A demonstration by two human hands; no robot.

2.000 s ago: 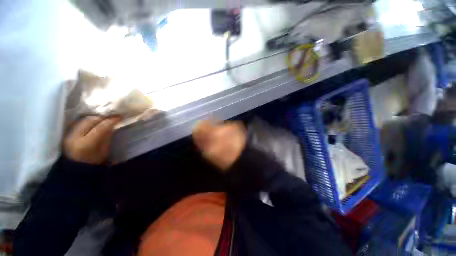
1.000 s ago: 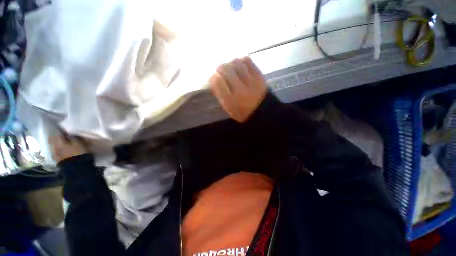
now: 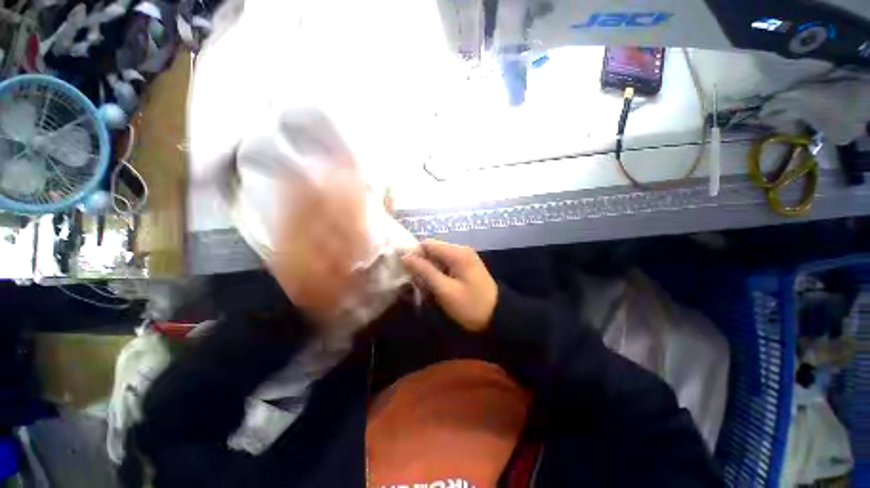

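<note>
The pale garment cloth (image 3: 296, 143) lies over the left part of the machine table and hangs over its front edge towards the lap. Much of it is washed out by the lamp. My left hand (image 3: 324, 238) is blurred and lies on or in the bunched cloth; its fingers cannot be made out. My right hand (image 3: 458, 284) pinches the cloth's edge between thumb and fingers, just in front of the table edge.
The sewing machine head (image 3: 611, 21) is at the top right. A phone (image 3: 633, 71) with a cable, yellow-handled scissors (image 3: 784, 173) and a white stick-like tool (image 3: 714, 143) lie on the table. A blue fan (image 3: 46, 143) stands left, a blue crate (image 3: 763, 362) right.
My left hand has moved right and up with cloth, close to my right hand. My right hand has come down off the table edge and now pinches the cloth. Fan and phone have come into view.
</note>
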